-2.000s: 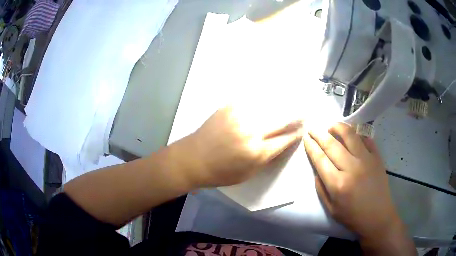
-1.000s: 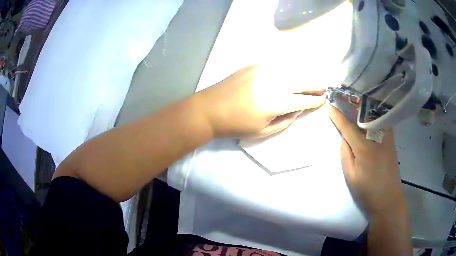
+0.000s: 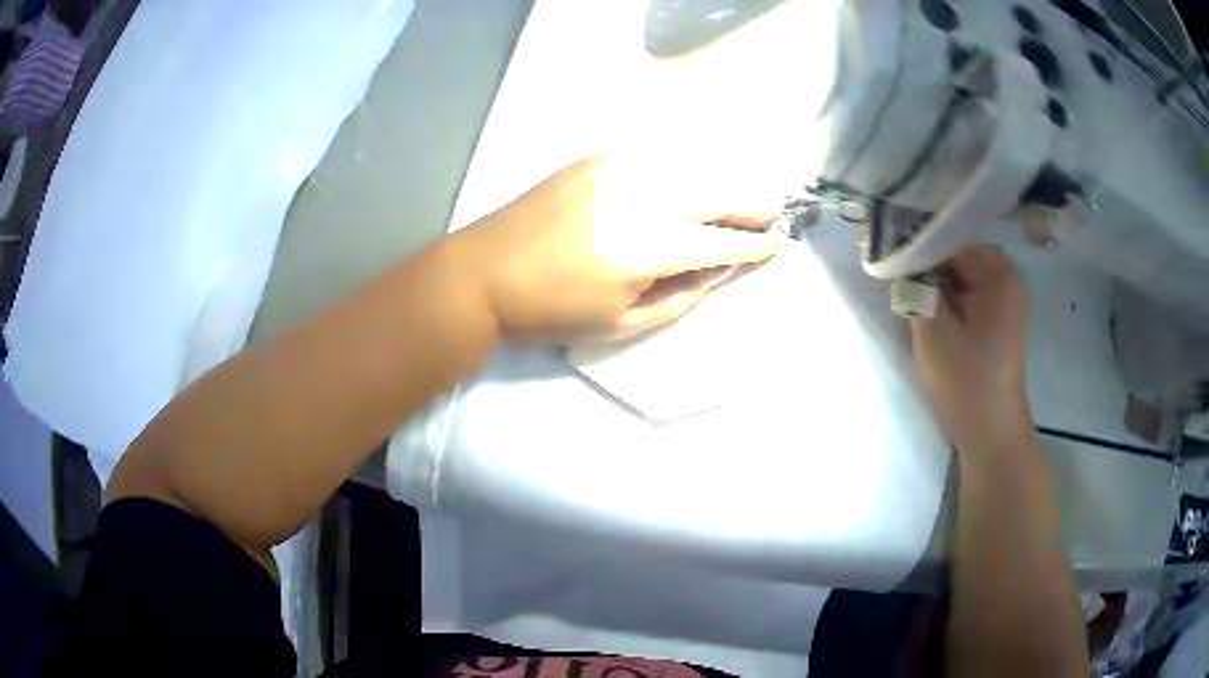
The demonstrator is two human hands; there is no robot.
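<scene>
A large white shirt front panel point(image 3: 743, 490) lies under the machine head and drapes over the table's front edge, overexposed near the lamp. A patch pocket point(image 3: 650, 384) shows on it as a faint V-shaped line. My left hand point(image 3: 623, 258) lies flat on the cloth, fingertips beside the presser foot point(image 3: 802, 215). My right hand point(image 3: 978, 311) is right of the foot, off the panel, behind the guard and a small pale knob; its fingers are partly hidden, so I cannot tell whether they hold anything.
The sewing machine head point(image 3: 928, 119) fills the upper right, with a pale curved guard point(image 3: 988, 219) on its front. A stack of white cut panels point(image 3: 199, 172) lies at left on the pale table point(image 3: 385, 172). Striped cloth point(image 3: 47, 73) is at the far upper left.
The panel has slid up under the foot, and the pocket's point now lies farther from my fingers. My right hand has left the cloth and moved behind the guard. The view has shifted.
</scene>
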